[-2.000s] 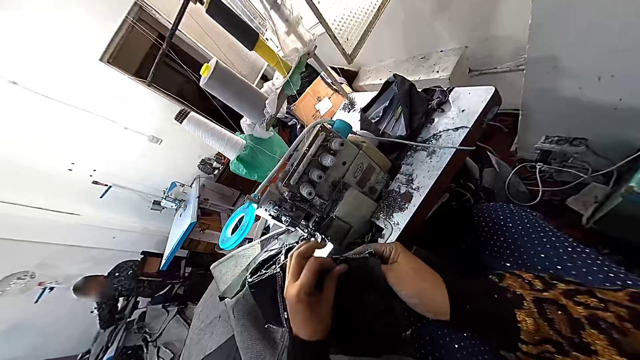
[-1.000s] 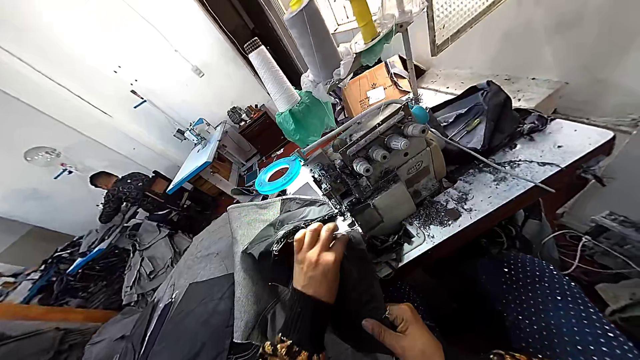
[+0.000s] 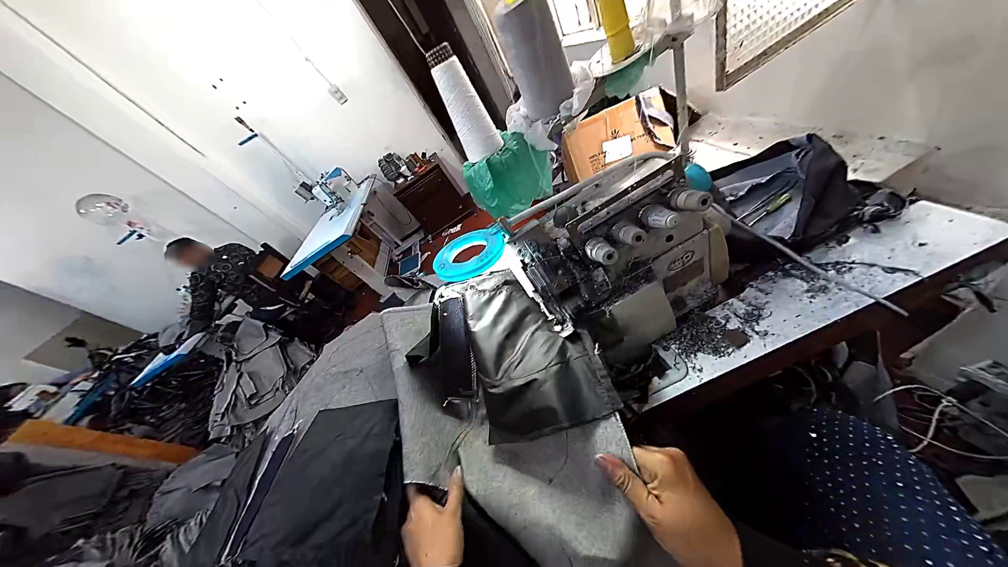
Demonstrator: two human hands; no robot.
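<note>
A grey fabric piece [image 3: 535, 472] with a dark shiny pocket panel [image 3: 551, 386] and a dark strip with zipper-like teeth [image 3: 457, 346] lies in front of an overlock sewing machine [image 3: 646, 260]. My left hand [image 3: 435, 526] pinches the lower left edge of the grey fabric, thumb on top. At the right edge of the same fabric, my right hand [image 3: 669, 496] grips it between thumb and fingers. The fabric's upper right side lies close to the machine's presser area; whether it is under the foot I cannot tell. A blue ring [image 3: 470, 255] sits behind the fabric.
Thread cones [image 3: 465, 102] stand behind the machine by a cardboard box [image 3: 614, 138]. Lint covers the white tabletop [image 3: 850, 276], which holds a dark cloth bundle [image 3: 795, 189] and a metal rod. Dark fabric piles lie left, where another person [image 3: 220, 283] is bent over cloth.
Both hands have moved away from the machine's needle area to the fabric's near edges. The grey fabric, bunched up before, is now spread out with its pocket panel showing. The view has swung left.
</note>
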